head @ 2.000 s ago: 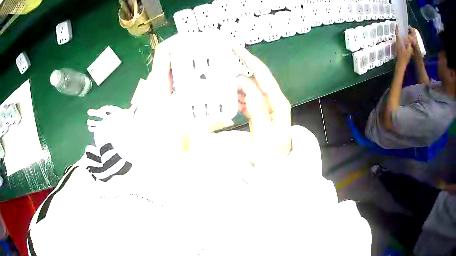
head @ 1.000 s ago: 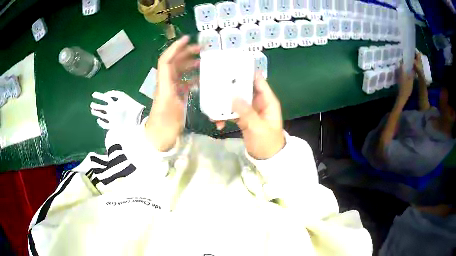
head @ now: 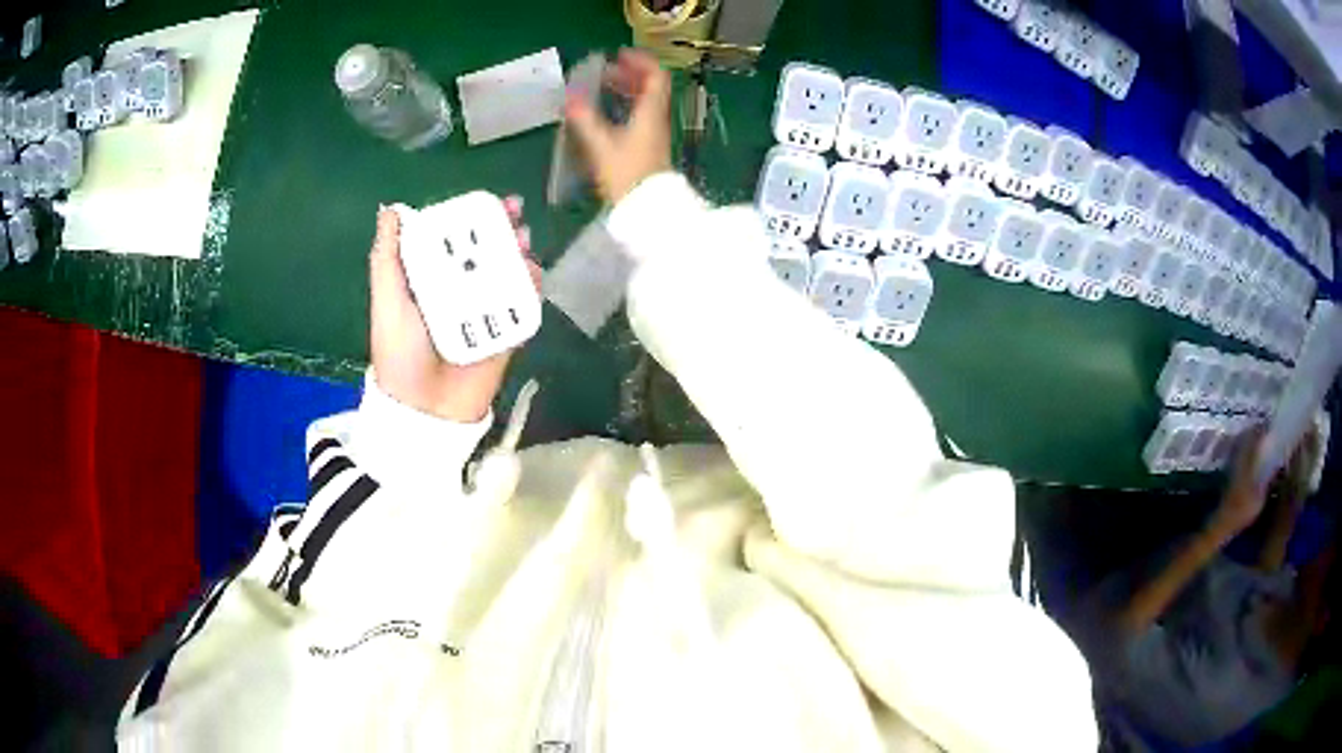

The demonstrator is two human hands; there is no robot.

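Note:
A white travel plug adapter (head: pixel 468 280) lies in my left hand (head: pixel 427 346), socket face up, with the small USB ports toward me. My left fingers wrap around its sides. My right hand (head: pixel 630 130) is blurred and reaches forward over the bench, beside a greyish flat piece (head: pixel 579 140). Whether my right fingers grip that piece or anything else cannot be told. Another pale card (head: pixel 589 277) lies by my right sleeve.
Adapter rows (head: pixel 920 206) stand at the right, socket face up. A clear bottle (head: pixel 395 100), a white card (head: pixel 511 96) and a tan holder (head: pixel 673 27) lie ahead. More adapters (head: pixel 147 84) lie near a pale sheet (head: pixel 162 147) at left. A neighbour's hands (head: pixel 1251 478) hold a long white piece.
The adapter has passed from my right hand to my left and now shows its socket face. My right hand has moved forward. The view has shifted, and the white glove is out of sight.

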